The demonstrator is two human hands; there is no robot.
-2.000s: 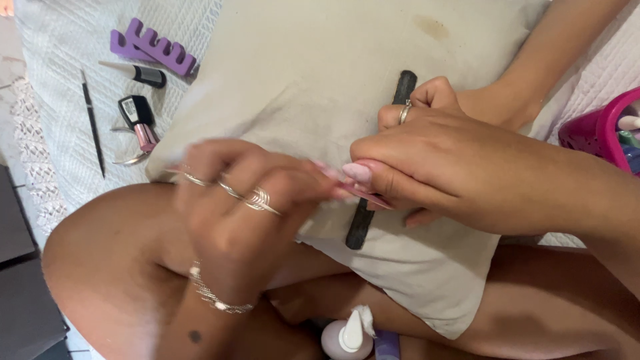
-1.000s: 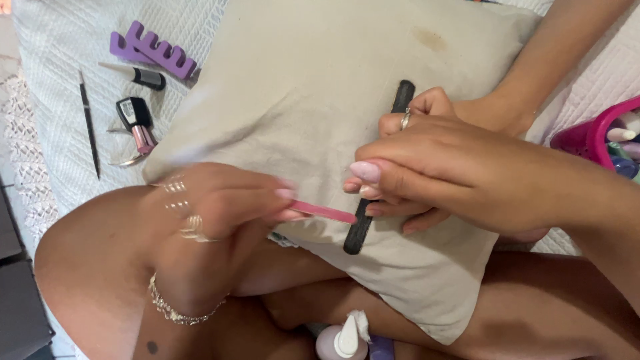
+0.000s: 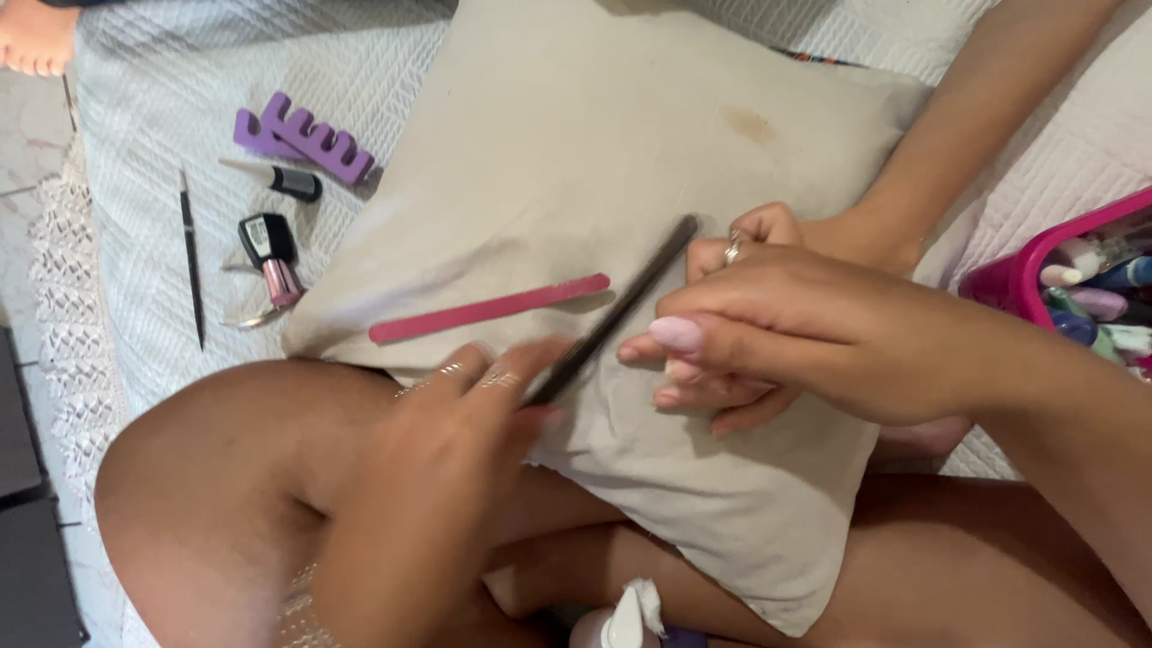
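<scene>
My left hand, blurred, with rings and a bracelet, comes from the lower left and pinches the lower end of a black nail file. This file slants up over a beige pillow. A pink nail file lies on the pillow, above my left hand. From the right edge, my right hand, with a pale pink thumbnail, is closed around the fingers of another person's hand, whose forearm enters at the top right. The curled fingers of the two hands partly hide each other.
Left of the pillow, a quilted cover holds purple toe separators, a nail polish bottle, a black-capped tube and a thin black tool. A magenta basket with bottles stands right; a white pump bottle is between bare legs.
The pink nail file has left my left hand and lies on the pillow. My left hand has taken hold of the black file, which lay beside the joined hands. My right hand keeps its hold.
</scene>
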